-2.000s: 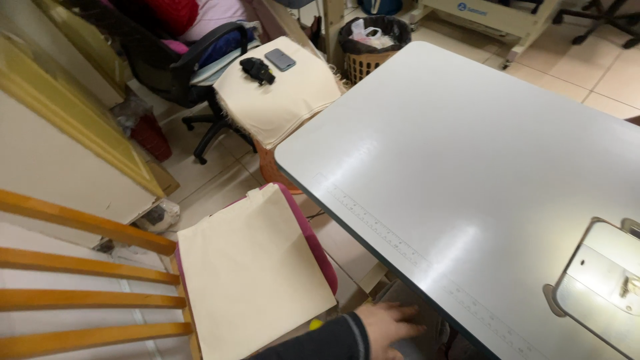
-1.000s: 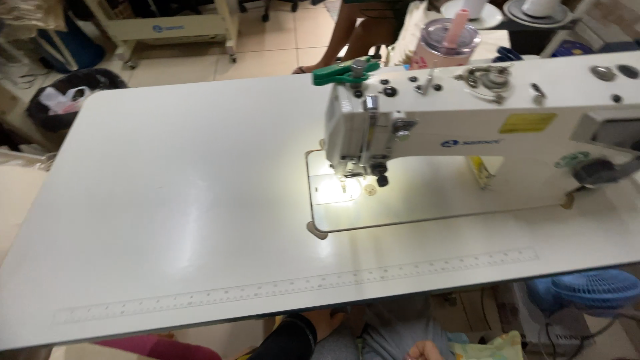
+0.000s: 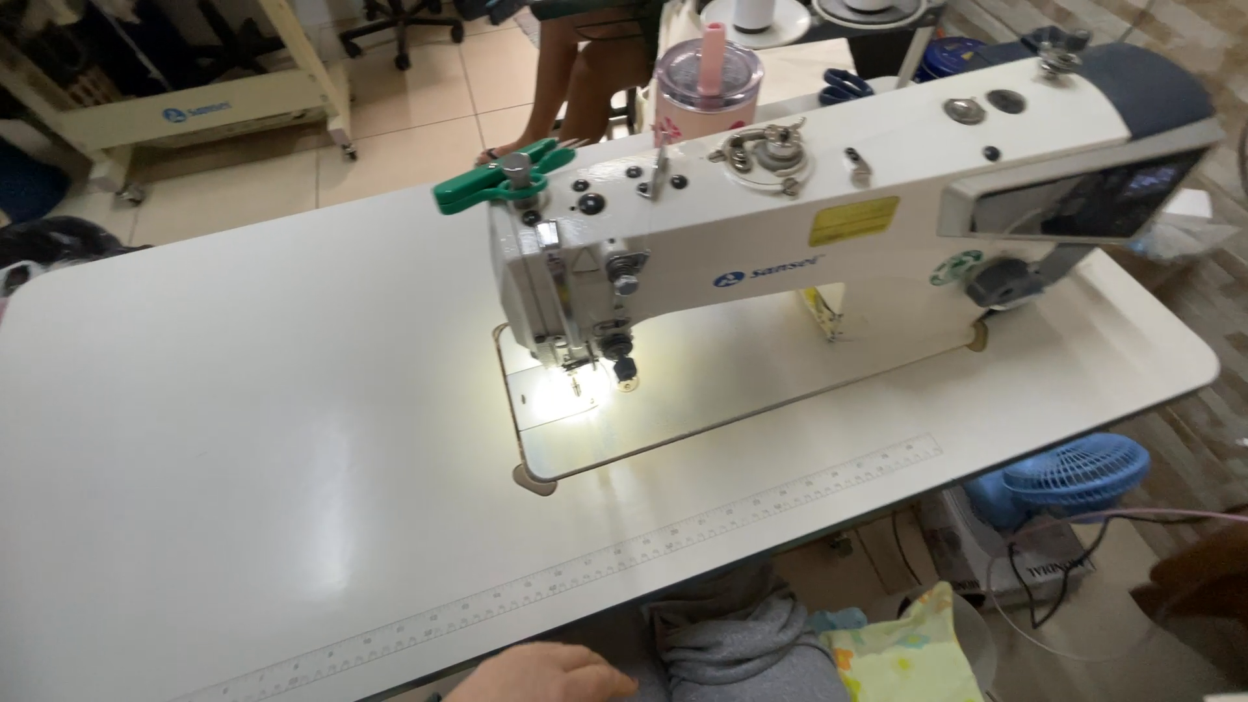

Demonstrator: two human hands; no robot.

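My left hand (image 3: pixel 546 673) is at the bottom edge, just below the front edge of the table, seen from the back; its fingers are mostly cut off, so its grip is unclear. Grey cloth (image 3: pixel 746 639) lies right beside it, with a yellow patterned cloth (image 3: pixel 907 648) further right. My right hand is out of view. Above stands a white Sansei sewing machine (image 3: pixel 682 278), its lamp lit over the needle plate (image 3: pixel 561 400). Green-handled thread snips (image 3: pixel 502 178) rest on top of the machine head. A printed ruler scale (image 3: pixel 585 565) runs along the white table (image 3: pixel 244 409).
Behind the machine are a lidded tumbler (image 3: pixel 709 93) with a pink straw and dark-handled scissors (image 3: pixel 846 88). Another person's legs (image 3: pixel 565 88) show beyond the table. A blue fan (image 3: pixel 1077 475) and a box (image 3: pixel 1004 565) are below right. A black bin bag (image 3: pixel 63 239) is at the left.
The view has swung right, from the chair with a cream cloth to the sewing machine. My left hand was near that chair at first, fingers spread; it is now below the table's front edge.
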